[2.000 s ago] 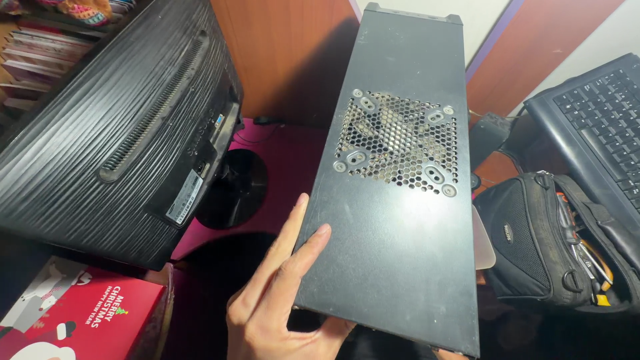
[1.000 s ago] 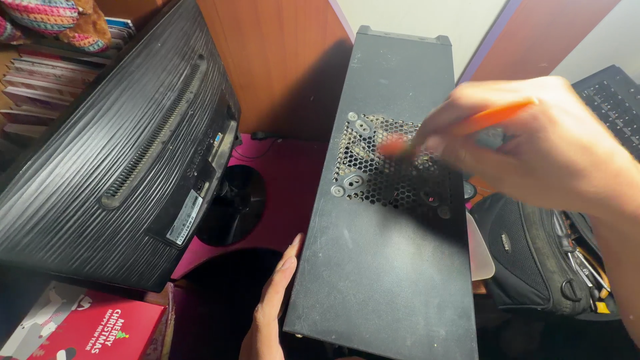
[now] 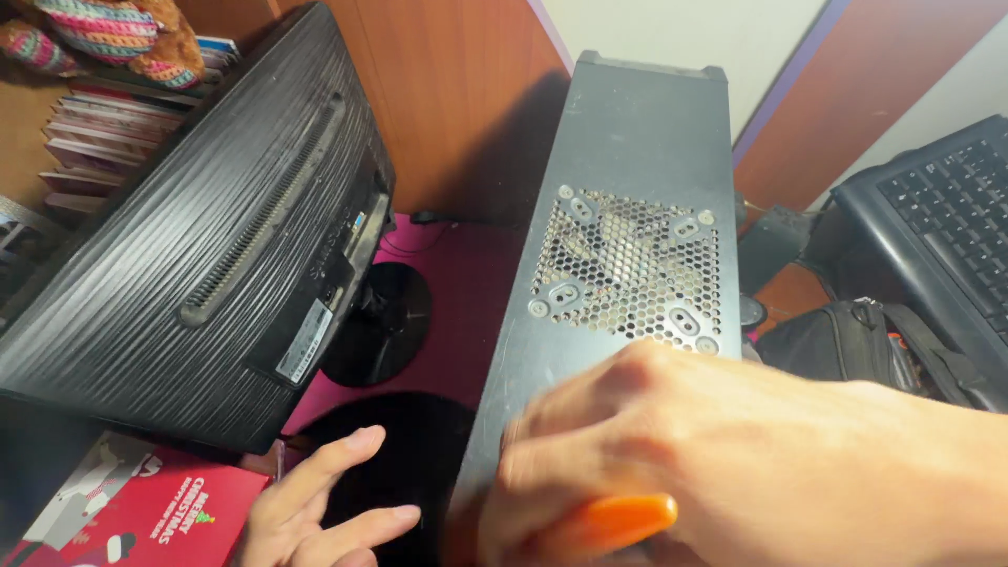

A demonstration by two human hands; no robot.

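Observation:
A black computer case (image 3: pixel 650 134) stands in the middle, its narrow panel facing me, with a dusty honeycomb fan grille (image 3: pixel 630 264) and screws at the grille's corners. My right hand (image 3: pixel 630 465), blurred, is over the near end of the panel, gripping an orange-handled tool (image 3: pixel 618 521); the tool's working end is hidden. Left of the case, my left hand (image 3: pixel 323 512) has its fingers spread, apart from the case, and holds nothing that shows.
A black monitor (image 3: pixel 197 260) stands at the left on a round base (image 3: pixel 386 331), above a red Christmas box (image 3: pixel 181 504). Books (image 3: pixel 102 142) are behind it. At the right are a black bag (image 3: pixel 835 346) and a laptop (image 3: pixel 921 236).
My right hand, with the orange-handled tool, has moved from over the grille to the near end of the case. My left hand has come away from the case's left edge.

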